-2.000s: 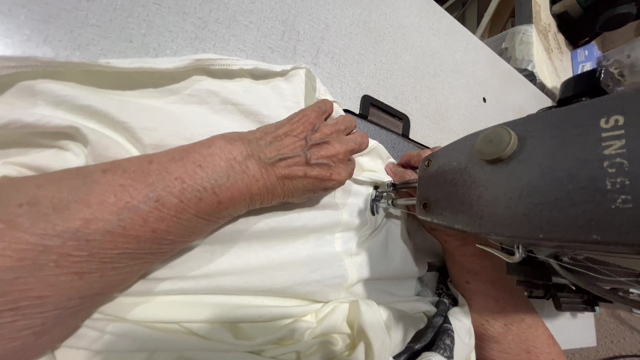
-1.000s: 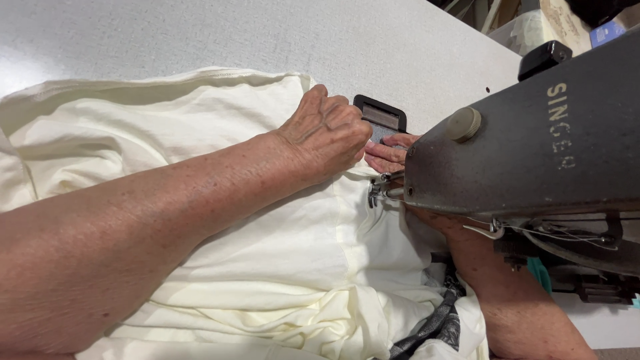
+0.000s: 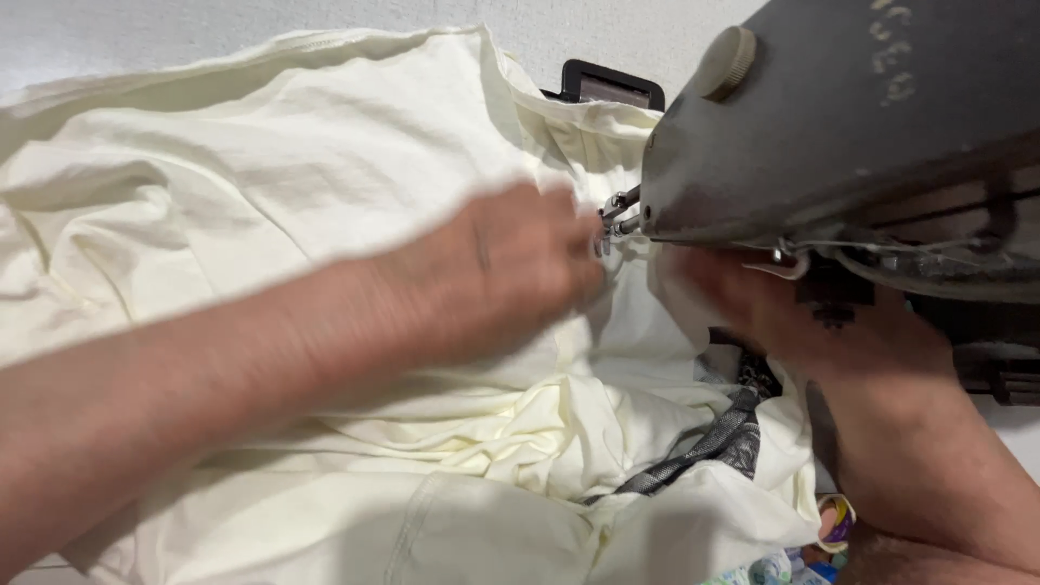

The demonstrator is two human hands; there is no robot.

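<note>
Cream fabric (image 3: 366,162) with stitched seams lies bunched over the table and under the needle area of a grey Singer sewing machine (image 3: 812,138). My left hand (image 3: 520,268), blurred, rests on or just over the cloth, directly left of the presser foot (image 3: 605,231); its fingers are curled, and whether they pinch the cloth cannot be made out. My right hand (image 3: 739,301) is on the other side of the foot, partly hidden beneath the machine head, near the fabric's right part. Its fingertips are blurred. A strip of dark lace (image 3: 707,451) shows among the lower folds.
A black-framed piece (image 3: 613,85) sits on the pale table (image 3: 162,32) behind the cloth. A round knob (image 3: 725,63) juts from the machine's head, and white thread hangs along its underside. Colourful small items (image 3: 833,520) show at the bottom right, beside my right forearm.
Both hands have come from the fabric's far edge, behind the presser foot, toward me, to either side of the foot. The gathered edge behind the foot is now uncovered. The view has shifted closer.
</note>
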